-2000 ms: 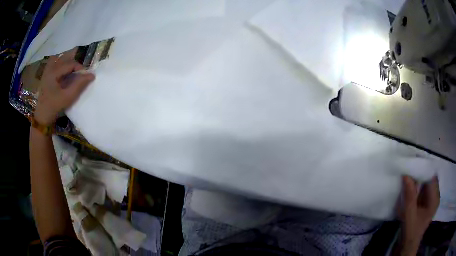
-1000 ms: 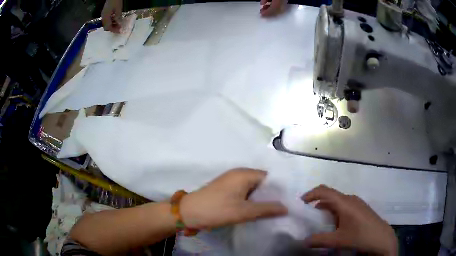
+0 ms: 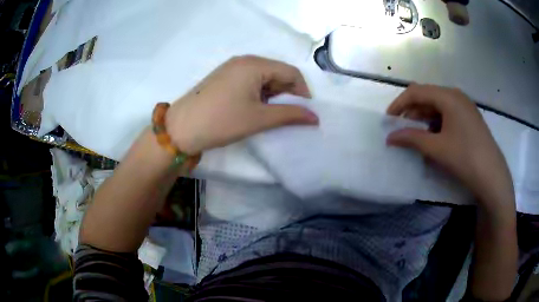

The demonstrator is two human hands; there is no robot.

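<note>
A white fabric piece is held up at the near table edge, partly hanging over the lap. My left hand pinches its upper left edge between thumb and fingers. My right hand pinches its upper right edge. The hands are a short way apart. More white fabric lies spread over the table to the left. The metal machine bed lies beyond the hands at upper right, with the needle plate area at the top. The machine head is mostly out of the picture.
A blue-rimmed, cardboard-lined tray is at the far left. A heap of white pieces hangs at lower left, below the table. A patterned cloth covers the wearer's lap. A dark gap edges the machine bed.
My hands have lifted the white piece and now hold it more spread out between them. The view has moved nearer the table edge, and the other person's hands are out of view.
</note>
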